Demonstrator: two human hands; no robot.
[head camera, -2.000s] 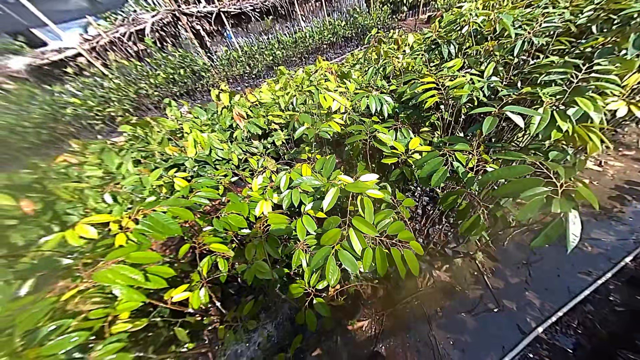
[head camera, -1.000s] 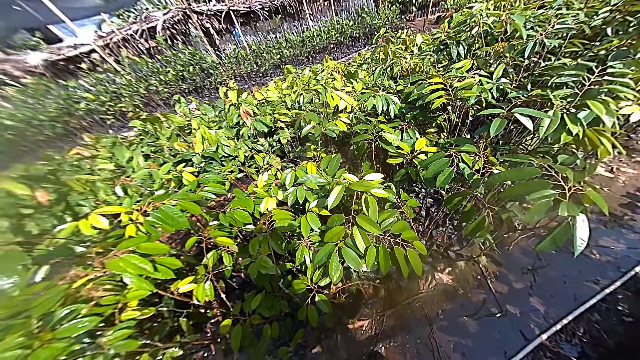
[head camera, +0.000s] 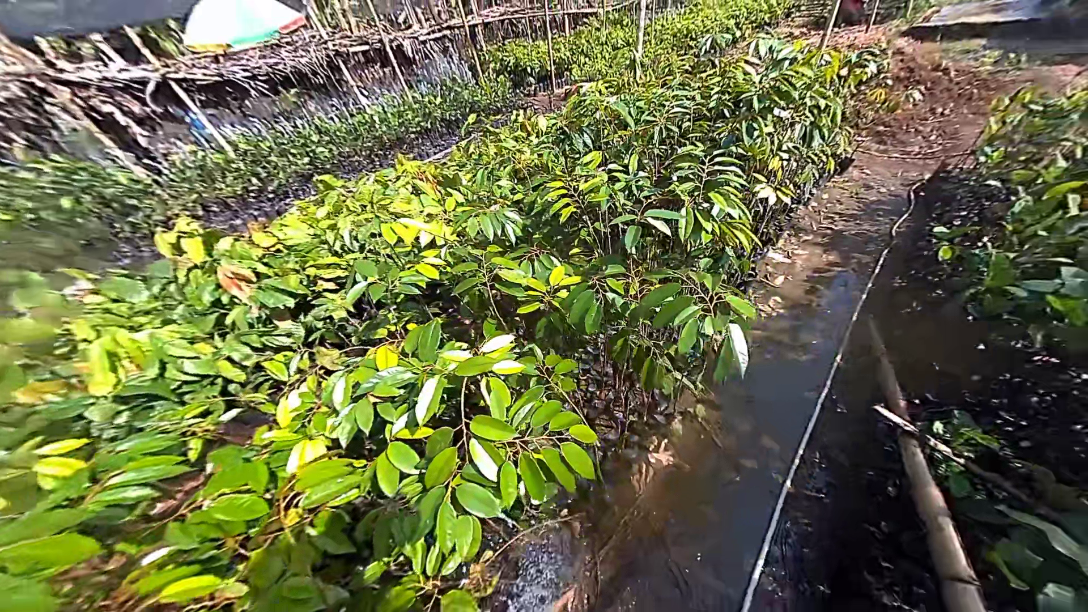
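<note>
Neither my left hand nor my right hand shows in the head view. A dense bed of leafy green seedlings (head camera: 476, 425) fills the left and middle, with some yellowish leaves among them. Muddy brown water (head camera: 722, 476) lies along the bed's right side. At the bottom, beside the seedlings, the water looks pale and disturbed (head camera: 544, 565); what stirs it cannot be told. A thin, light-coloured hose or line (head camera: 807, 425) runs lengthwise through the flooded path.
A bamboo pole (head camera: 926, 501) lies right of the hose, near more plants (head camera: 1028, 212). Reddish bare soil (head camera: 926, 110) rises at the path's far end. A low thatch structure (head camera: 255, 64) and a white and green umbrella (head camera: 238, 21) stand at the back left.
The view has swung right and up, bringing in more of the path, the bamboo pole and the plants on the right. No hand appears in any frame.
</note>
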